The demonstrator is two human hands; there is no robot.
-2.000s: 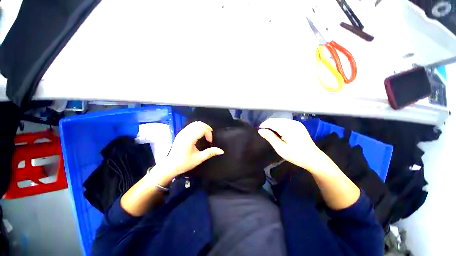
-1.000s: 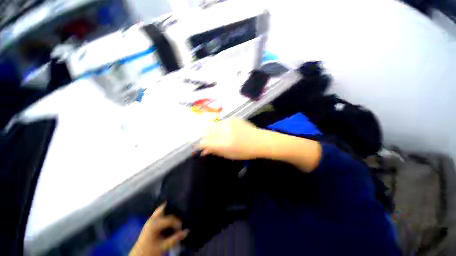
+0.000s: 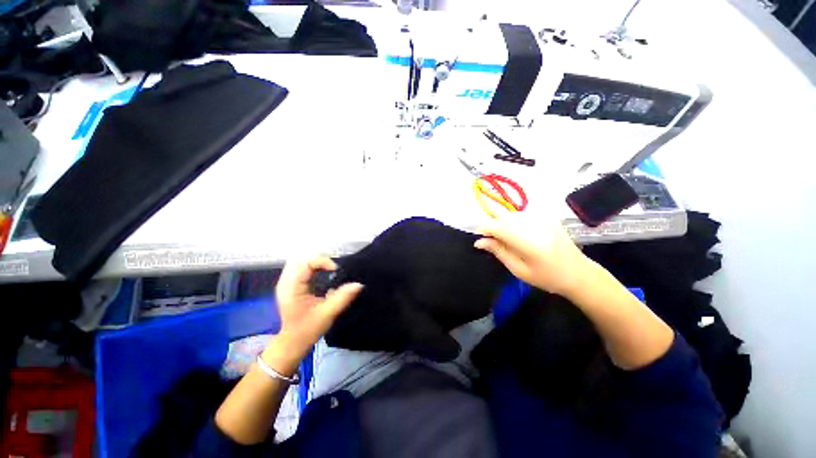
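A black fabric piece [image 3: 429,277] is held up between my hands in front of the table's front edge, its lower part hanging above my lap. My left hand [image 3: 311,300] is at its left edge, thumb and fingers curled around the cloth. My right hand [image 3: 528,255] pinches its upper right edge between thumb and fingers. The scissors [image 3: 501,193], with a red and a yellow handle loop, lie on the table just beyond my right hand. The white sewing machine [image 3: 465,67] stands behind them.
A folded black stack [image 3: 161,161] lies on the table at left. A phone [image 3: 603,199] lies at the right end. A small black tool [image 3: 501,143] and a dark red-brown bar [image 3: 515,161] lie by the machine. A blue bin [image 3: 161,349] and red crate [image 3: 51,402] are below left.
The view has turned back from the blurred, tilted one and now shows the machine. The black fabric has risen from my lap to the table edge, held between both hands.
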